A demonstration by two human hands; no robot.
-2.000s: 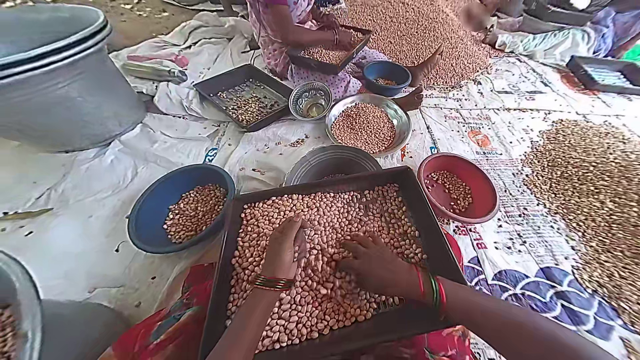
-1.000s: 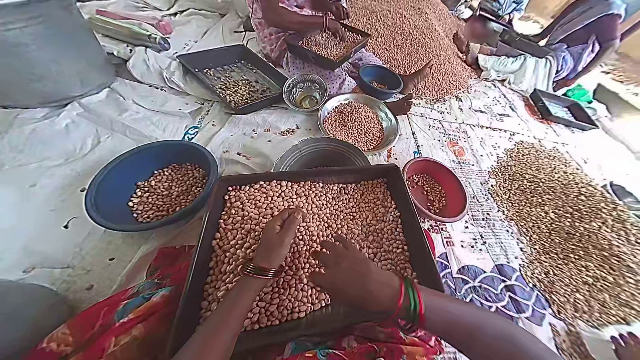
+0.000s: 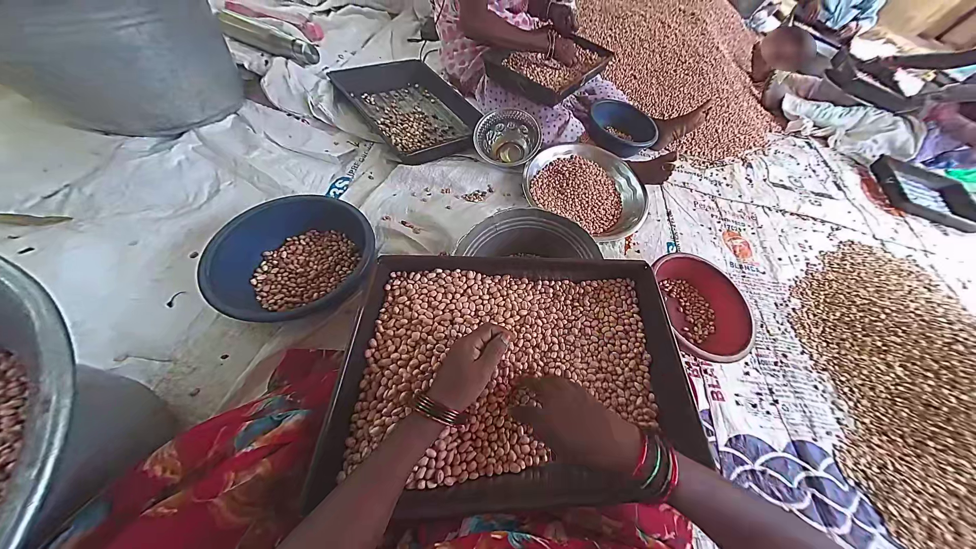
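A dark rectangular tray [image 3: 679, 366] lies over my lap, filled with a layer of pinkish-brown nuts or beans [image 3: 435, 305]. My left hand [image 3: 471, 370], with bangles at the wrist, is curled above the middle of the layer; whether something small is inside its fingers cannot be seen. Close on its right, my right hand [image 3: 576, 423] reaches down with bent, parted fingers touching the nuts or beans; its fingertips are partly blurred. Beyond the tray's upper left corner is a blue bowl [image 3: 221, 267] partly filled with them, and at its right side a red bowl [image 3: 728, 305] holds a few.
A grey bowl [image 3: 526, 229] and a steel bowl [image 3: 639, 198] stand beyond the tray. Another dark tray [image 3: 457, 114] lies farther off. A person [image 3: 496, 30] sits with a tray beside a large heap [image 3: 671, 61]. Metal tubs [image 3: 122, 69] stand left; another heap [image 3: 892, 366] spreads right.
My left hand stays curled over the tray. My right hand remains low among the nuts or beans, its fingers shifting slightly. The view has swung somewhat.
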